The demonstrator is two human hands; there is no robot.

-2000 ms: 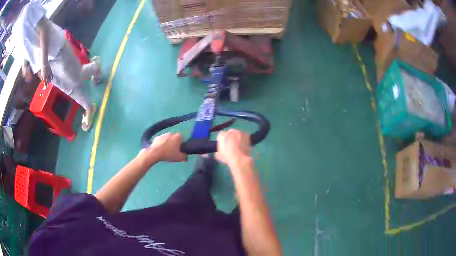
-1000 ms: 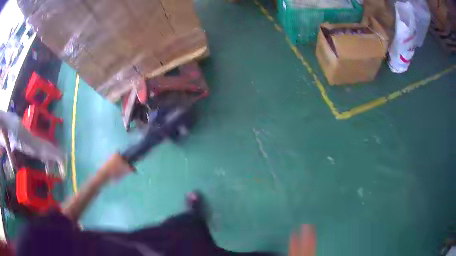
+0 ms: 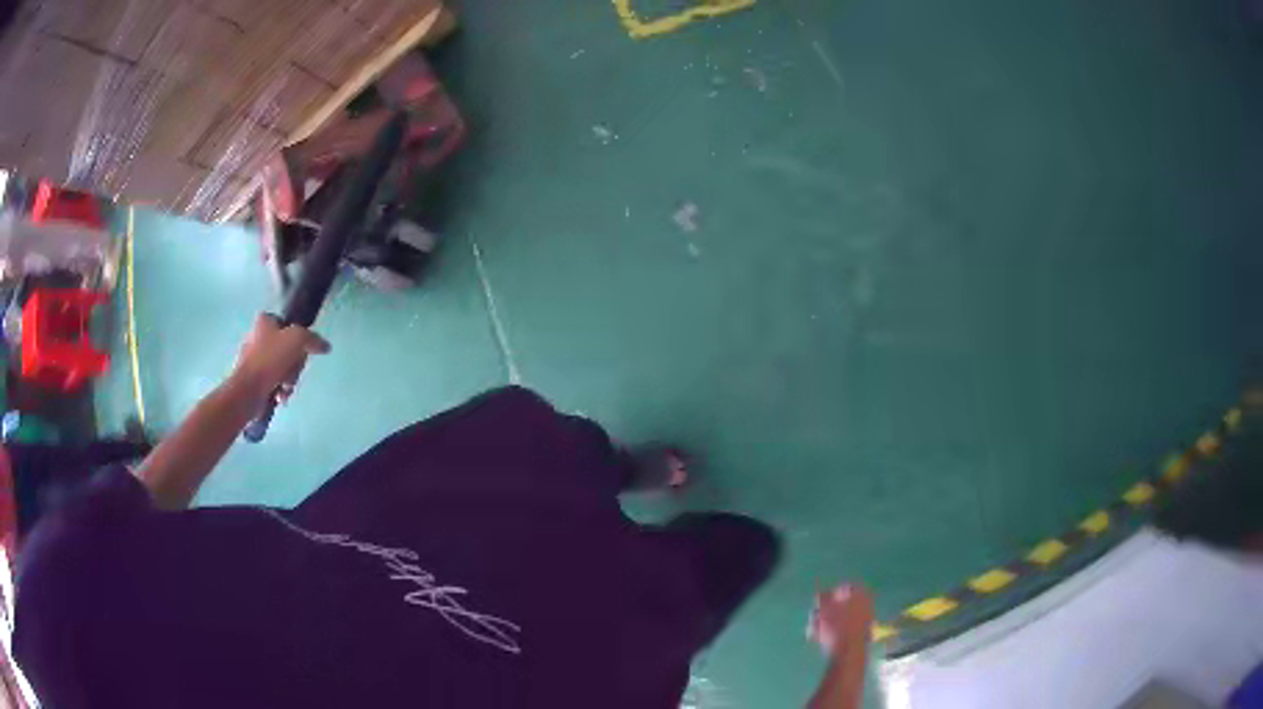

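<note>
The black loop handle (image 3: 339, 229) of the hand pallet truck shows edge-on at the upper left. My left hand (image 3: 277, 349) is closed around its near end. My right hand (image 3: 842, 616) is off the handle, low at the right, with its fingers curled and nothing visible in it. The worn red truck body (image 3: 423, 111) stands behind the handle, under the pallet's pale wooden edge (image 3: 363, 72). Stacked cartons (image 3: 208, 69) in shiny stretch wrap rise from it, cut off by the frame's top left. The blue tiller arm is hidden or cannot be made out.
Red stools (image 3: 64, 337) stand at the left beyond a yellow line (image 3: 135, 312). A yellow-and-black striped edge (image 3: 1049, 550) curves along the lower right, with a white surface (image 3: 1080, 623) beyond it. A yellow floor corner (image 3: 679, 20) shows at the top. The wearer's foot is at the centre.
The view has swung right. Load and handle have shifted towards the upper left, and my right hand has left the handle since the oldest frame. The crate and open carton are out of view; the striped edge has appeared.
</note>
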